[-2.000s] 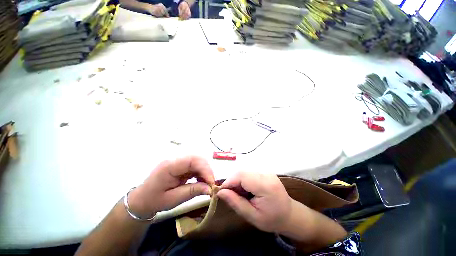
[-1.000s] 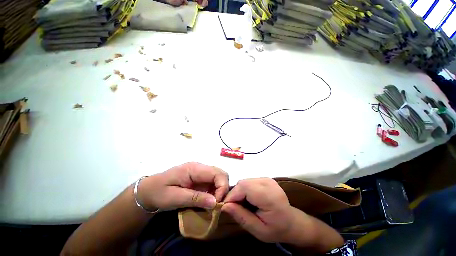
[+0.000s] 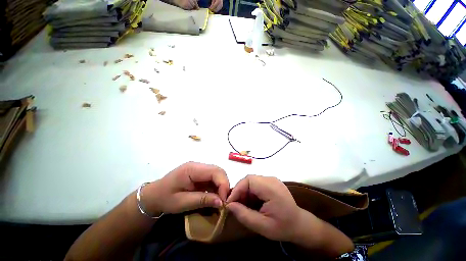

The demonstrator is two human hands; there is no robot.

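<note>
A brown bag body [image 3: 327,200] with a tan edge lies on my lap at the table's near edge. My left hand [image 3: 191,189] and my right hand [image 3: 268,206] pinch its tan edge between thumbs and fingertips, close together. What is between the fingertips is too small to tell. A red lighter-like cylinder [image 3: 240,158] lies on the table just beyond my hands. Thread snips [image 3: 282,132] lie beyond it, beside a looped dark cord [image 3: 306,115].
Tan scraps [image 3: 160,98] are scattered left of centre. Brown pieces [image 3: 14,122] lie at the left edge. Grey stacks with yellow edging [image 3: 89,25] stand at the far side, near a translucent bottle [image 3: 255,33] and another person's hands [image 3: 215,5]. Red tools [image 3: 398,145] and a phone [image 3: 404,211] are right.
The view has shifted, so the table things sit further right in the picture. Both hands still pinch the edge, and the tan corner flap below them now faces me more openly.
</note>
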